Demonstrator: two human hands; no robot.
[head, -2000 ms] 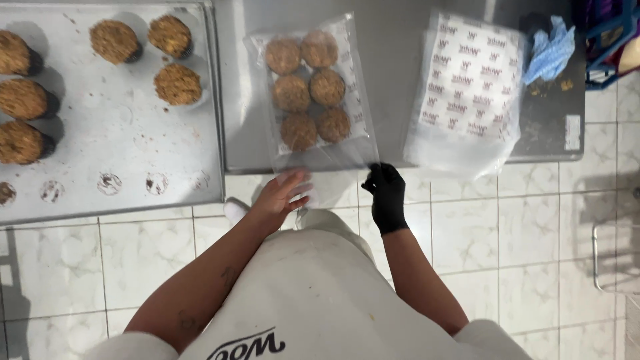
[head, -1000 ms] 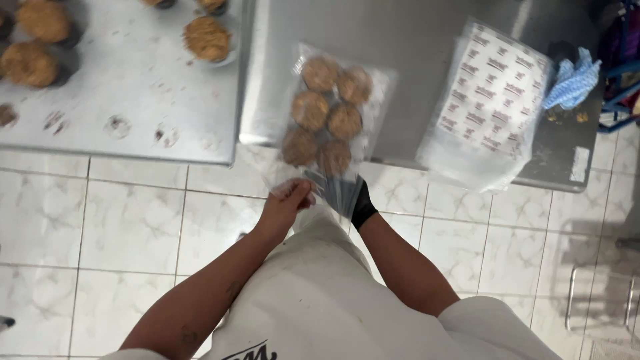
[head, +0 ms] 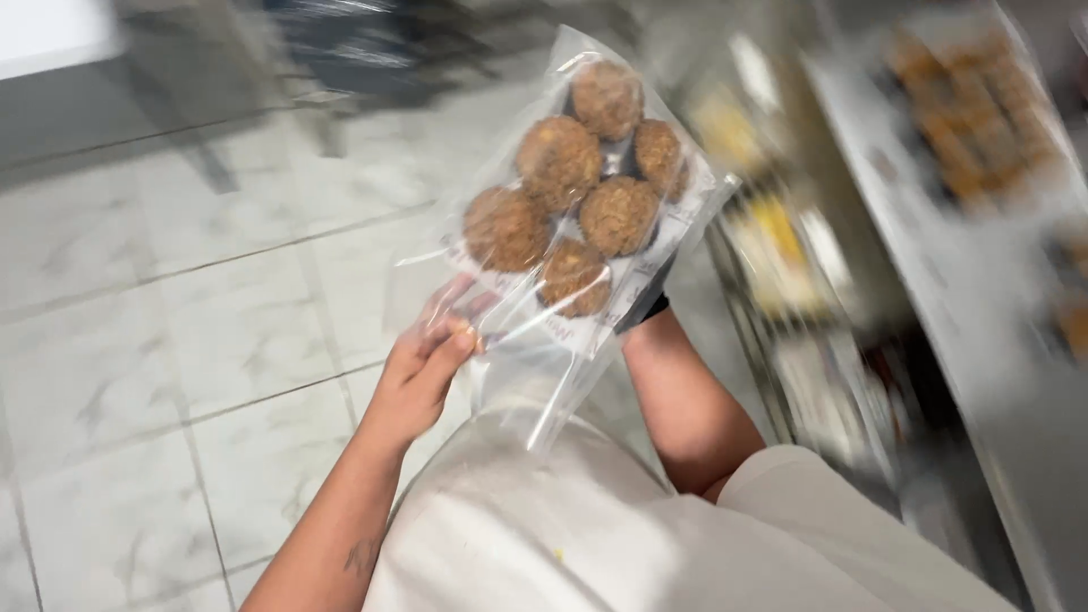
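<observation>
A clear plastic bag (head: 544, 374) holds several round brown baked goods, like muffins (head: 558, 163), on a white printed sheet (head: 680, 217). It is off any table, tilted above the floor in front of my body. My left hand (head: 433, 353), bare, pinches the bag's lower left edge between thumb and fingers. My right hand (head: 650, 293), in a black glove, is beneath the bag's right side and supports it; its fingers are mostly hidden by the bag and sheet.
To the right, blurred, a metal surface (head: 901, 221) carries more brown baked goods (head: 977, 110). Beside it stand shelves with yellow and white items (head: 778, 246). A white-topped table corner (head: 55, 34) is at upper left. Pale tiles (head: 246, 331) cover the floor.
The bag has been lifted off the metal table, and my gloved hand has gone from its lower edge to underneath. The view has swung away from the table and tray.
</observation>
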